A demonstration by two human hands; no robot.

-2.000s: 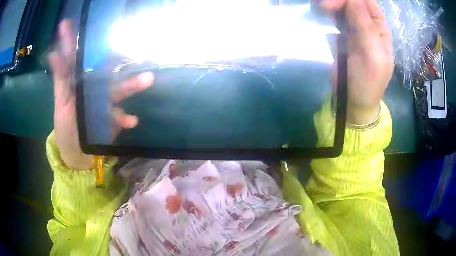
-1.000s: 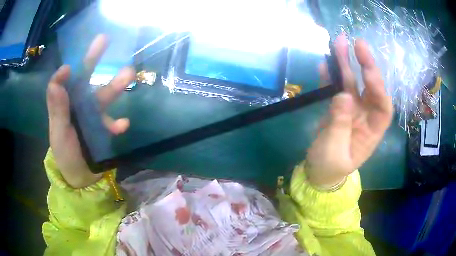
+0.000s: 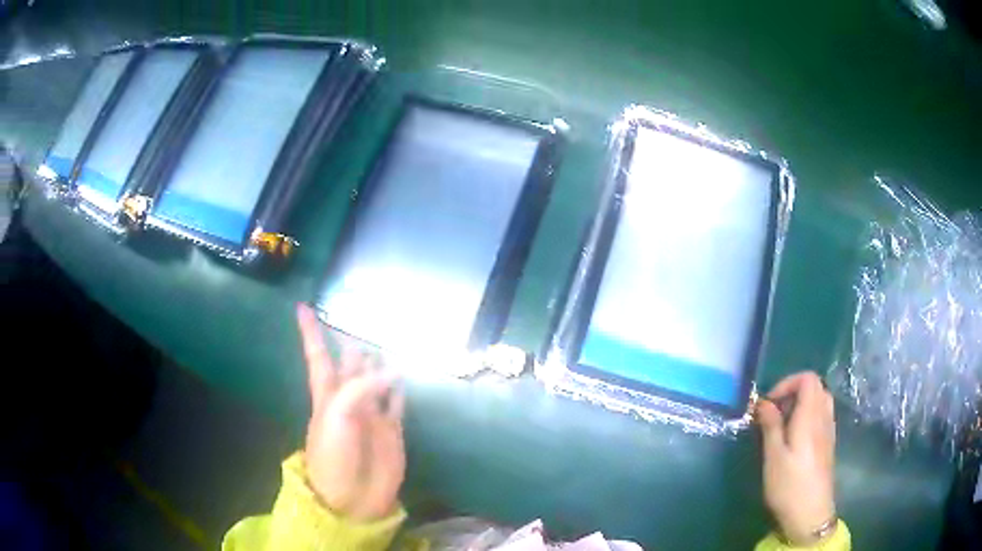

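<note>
A touch panel pile (image 3: 436, 226) with a black border and pale face lies at the centre of the bench. My left hand (image 3: 358, 431) is at its lower left corner, fingers spread, with nothing seen in it. To its right lies the working stack of panels (image 3: 684, 258), with a pale face, a blue band along the lower side and shiny plastic edges. My right hand (image 3: 797, 447) is at this stack's lower right corner, thumb and fingertips pinched together at the corner. What is between the fingertips is too small to tell.
Several black-framed panel stacks (image 3: 232, 145) stand side by side at the left, with gold tabs at lower corners. A crumpled, glittering clear film pile (image 3: 921, 323) lies at the right. The green bench top (image 3: 603, 474) has its near edge curving along the lower left.
The panel held up between both hands is out of them; my left hand is by the central pile, my right hand at the working stack's corner. The view has shifted, showing more bench.
</note>
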